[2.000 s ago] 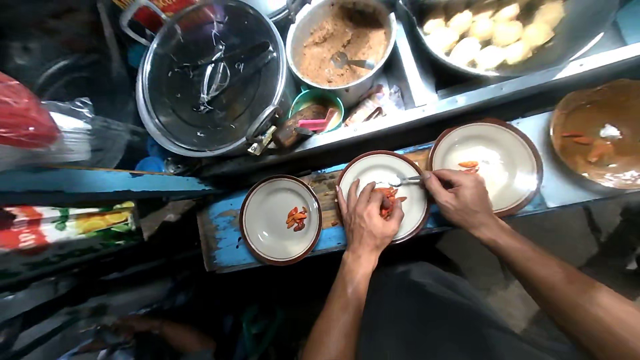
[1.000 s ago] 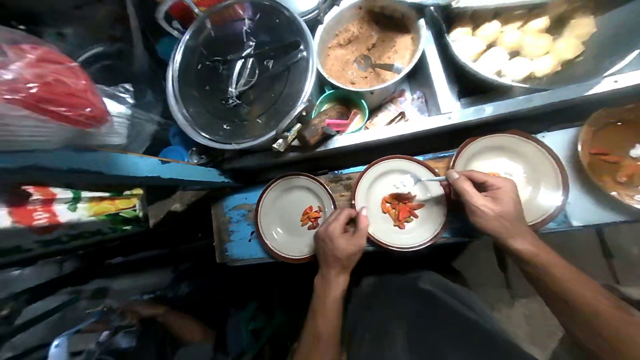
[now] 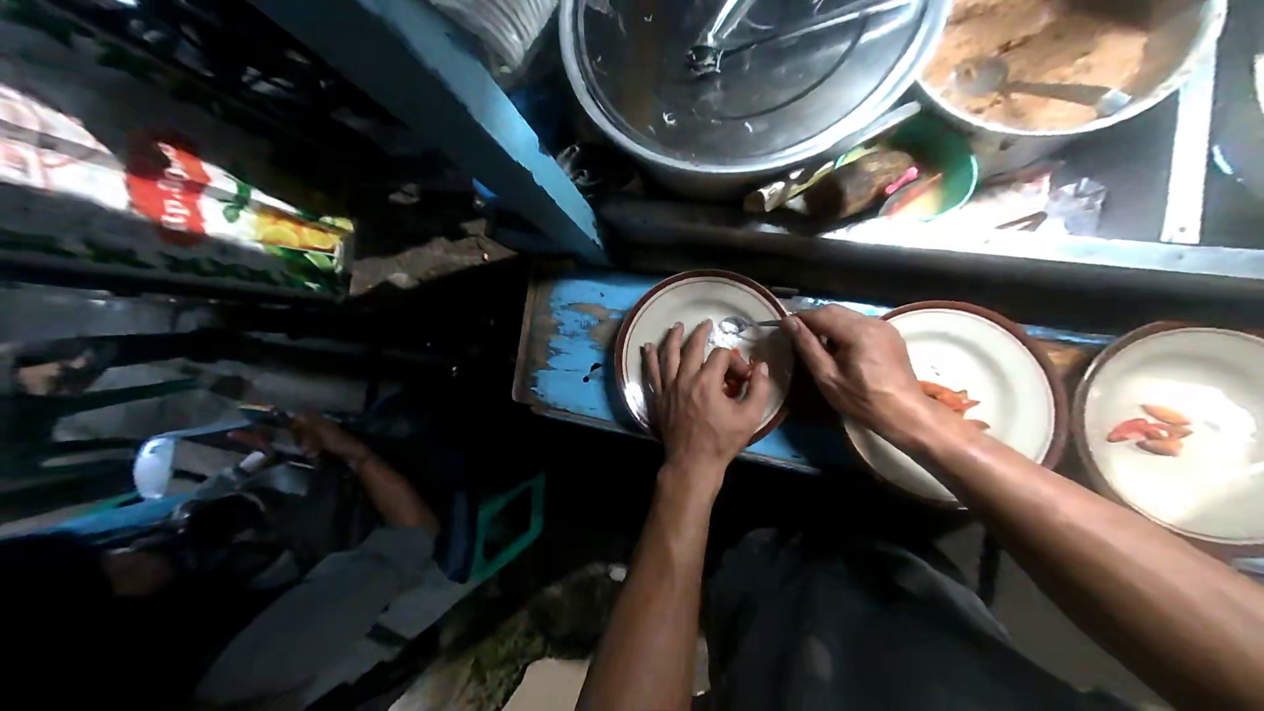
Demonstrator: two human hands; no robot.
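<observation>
Three brown-rimmed plates stand in a row on a worn blue wooden ledge (image 3: 578, 370). My left hand (image 3: 706, 400) lies over the left plate (image 3: 664, 304), fingers spread, its thumb and a fingertip at red chili pieces (image 3: 736, 380) that they partly hide. My right hand (image 3: 854, 365) grips the handle of a metal spoon (image 3: 739, 326), whose bowl is over the same plate. Orange-red pieces (image 3: 948, 397) lie on the middle plate (image 3: 997, 346), partly behind my right wrist. The right plate (image 3: 1224, 395) holds several more pieces (image 3: 1153, 431).
Behind the ledge stand a large pot with a clear lid (image 3: 790, 89), a pot of brown sauce (image 3: 1066, 59) with a utensil in it, and a green bowl (image 3: 956, 163). A blue beam (image 3: 474, 118) rises at the left. A seated person (image 3: 365, 484) is at the lower left.
Both hands have moved left from the middle plate to the left plate, the spoon with my right hand. The view has shifted left.
</observation>
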